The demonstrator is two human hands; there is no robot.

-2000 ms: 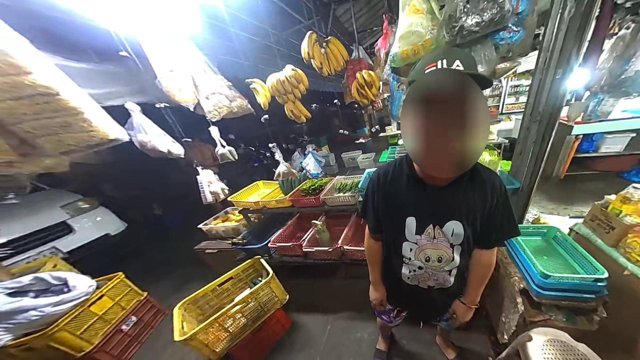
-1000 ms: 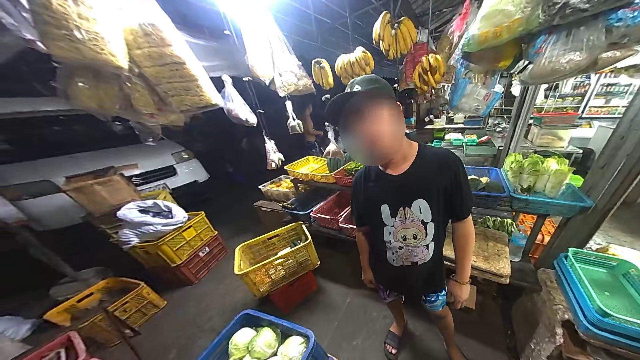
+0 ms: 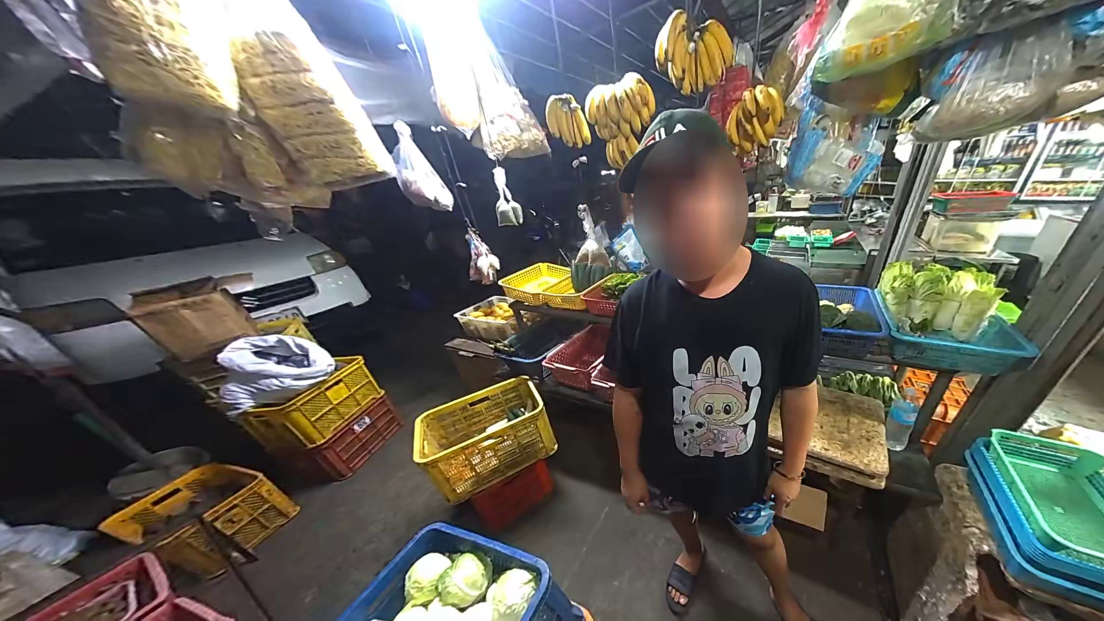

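Neither my left hand nor my right hand shows in the head view. At the bottom middle, a blue plastic crate (image 3: 533, 565) holds several pale green cabbages (image 3: 466, 580). Beyond it, a yellow plastic crate (image 3: 496, 457) rests tilted on a red crate (image 3: 513, 496). A person (image 3: 716, 371) in a black printed T-shirt and a dark cap stands facing me, arms hanging down. Right of the person, leafy green heads (image 3: 940, 297) stand in a blue tray (image 3: 966, 352). Bunches of bananas (image 3: 694, 52) hang overhead.
Stacked green and blue baskets (image 3: 1048, 500) stand at the lower right, near a wooden post (image 3: 1035, 345). Crates (image 3: 319, 405), one with a white sack (image 3: 272, 371), are at the left before a parked vehicle (image 3: 172, 267). Bagged goods (image 3: 293, 103) hang low at the upper left.
The view has swung down and left since the earliest frame, bringing the cabbage crate in. The person's head has turned compared with the frame of one second ago.
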